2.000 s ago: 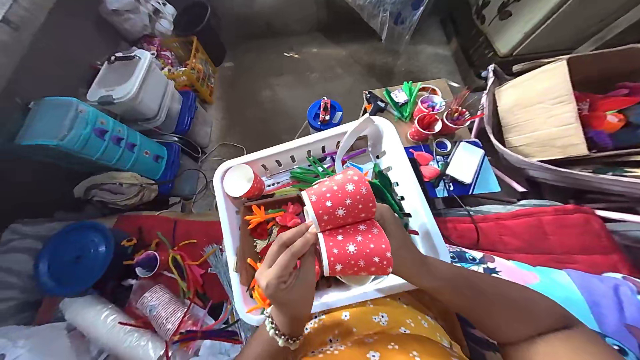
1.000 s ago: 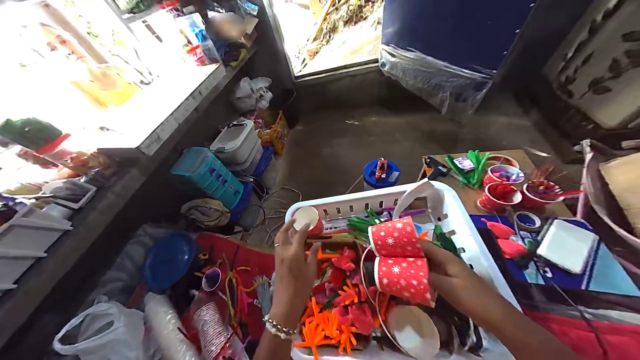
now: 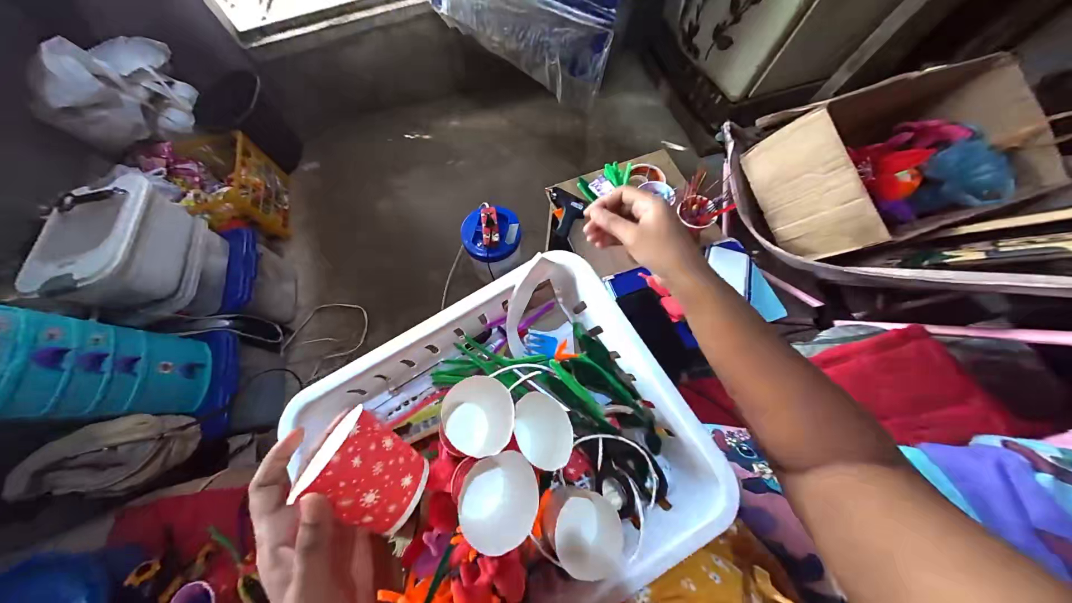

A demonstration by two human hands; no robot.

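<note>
My left hand [image 3: 306,536] holds a red paper cup with white snowflakes [image 3: 368,473] over the left side of a white plastic basket [image 3: 687,469]. Several paper cups, among them one with its white inside showing [image 3: 498,502], stand mouth up in the basket. Around them lie green pipe-cleaner pieces [image 3: 578,385], red and orange fuzzy pieces [image 3: 494,578] and a loop of pale ribbon [image 3: 523,293]. My right hand [image 3: 632,226] is raised beyond the basket's far edge, fingers bent, near a black glue gun [image 3: 568,213]; whether it pinches something small is unclear.
Beyond the basket stands a blue-lidded container [image 3: 491,234]. Cups of craft pieces [image 3: 697,211] sit on a board at the right. A cardboard box [image 3: 816,184] is farther right. Teal drawers [image 3: 100,364], a lidded bin [image 3: 92,243] and a yellow crate [image 3: 251,188] line the left, with cables nearby.
My right hand has left the snowflake cups and reached out toward the glue gun. My left hand now holds a snowflake cup at the basket's left side. The view has swung down and right.
</note>
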